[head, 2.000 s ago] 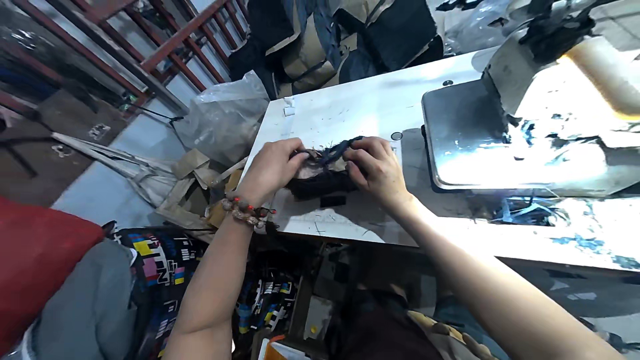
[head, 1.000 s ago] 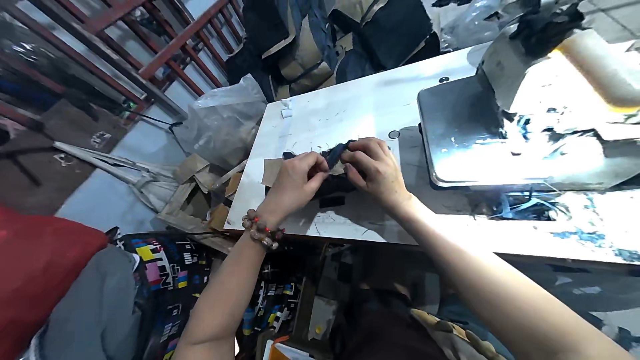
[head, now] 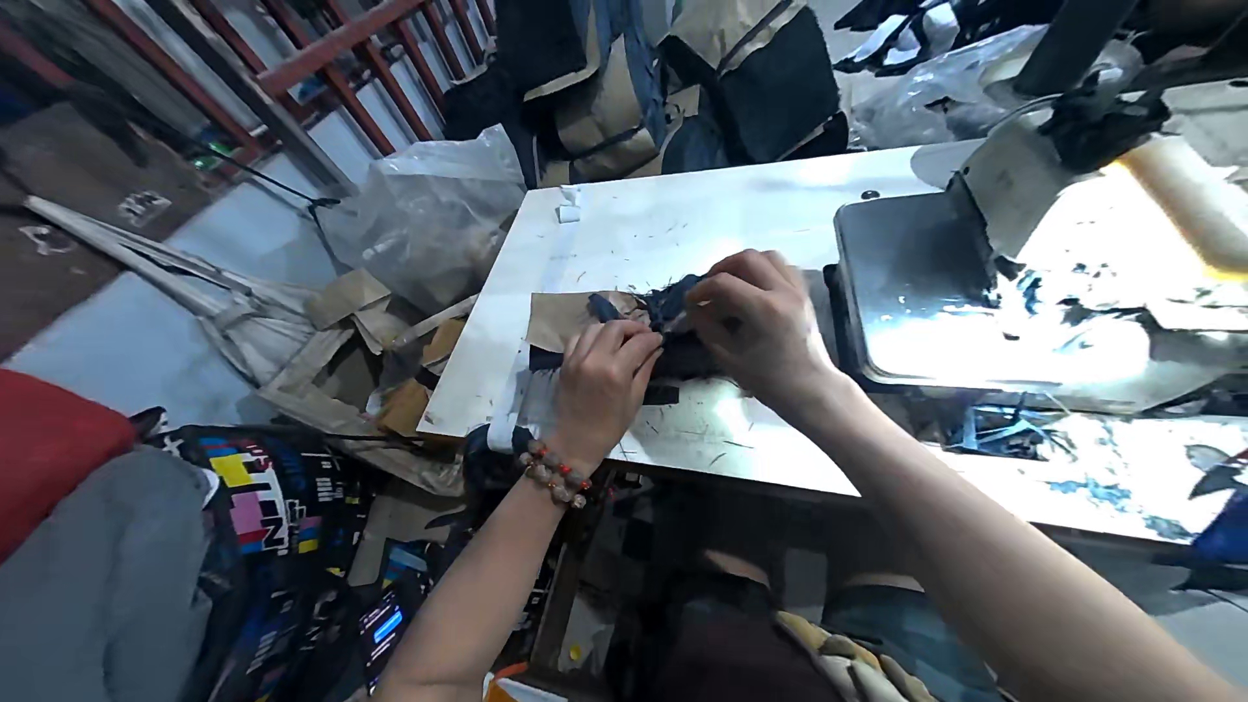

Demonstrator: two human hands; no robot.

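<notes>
A piece of dark navy and tan fabric (head: 561, 317) lies on the white table, near its front edge. My left hand (head: 606, 375), with a beaded bracelet at the wrist, pinches the fabric at its middle. My right hand (head: 756, 312) is raised at the right end of the fabric, its thumb and fingers pinched together; a small pale bit shows at the fingertips, too small to name. Dark loose strips of the cloth bunch up between both hands. To the right of my right hand stands an industrial sewing machine (head: 916, 283) with a metal bed.
A clear plastic bag (head: 439, 205) and cardboard scraps (head: 405, 405) are left of the white table (head: 682, 210). Dark and tan fabric pieces (head: 624, 107) are piled behind it. Thread bits lie on the tabletop, and blue scraps (head: 1004, 429) sit below the machine bed.
My hands have moved apart, the right one away from the left. More of the tan fabric now shows at the left, where my left hand covered it two seconds ago.
</notes>
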